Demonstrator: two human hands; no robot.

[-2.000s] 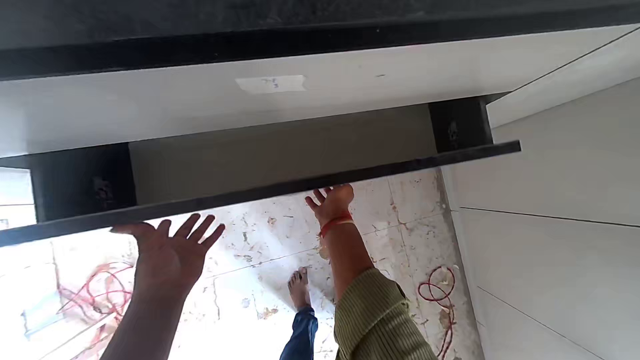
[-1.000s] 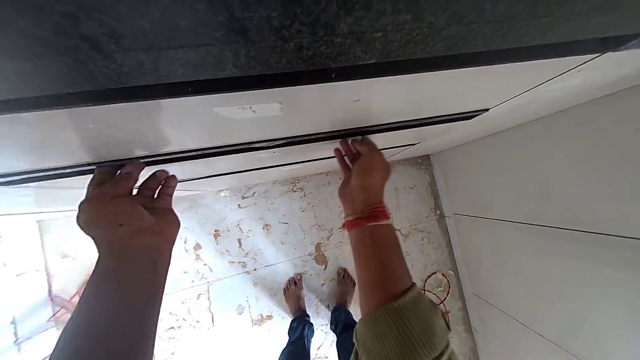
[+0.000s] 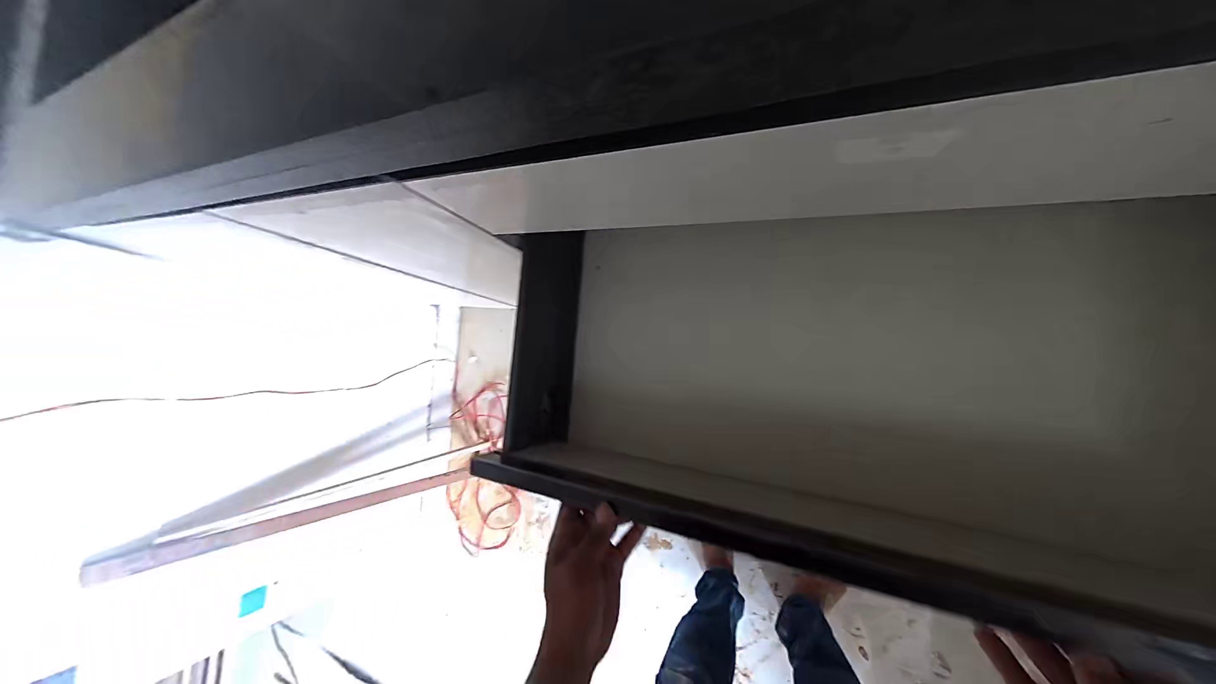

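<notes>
A wide drawer with a pale bottom (image 3: pixel 855 351) and dark side walls stands pulled out from under a dark countertop (image 3: pixel 608 104). My left hand (image 3: pixel 584 570) is at the underside of the drawer's dark front edge (image 3: pixel 760 541), near its left corner, with the fingertips touching it. Farther right, my right hand (image 3: pixel 1054 660) is at the same edge, partly cut off by the bottom of the view, its fingertips hidden behind the front. Whether either hand grips the edge or only rests on it is not plain.
A pale cabinet panel (image 3: pixel 893 152) runs above the drawer. Coiled red wire (image 3: pixel 484 513) lies on the stained floor to the left, beside a long strip or board (image 3: pixel 285 518). My feet and blue jeans (image 3: pixel 703 627) are below the drawer front.
The drawer, partly out two seconds ago and pushed nearly flush one second ago, is pulled far out now. The view has swung toward the left.
</notes>
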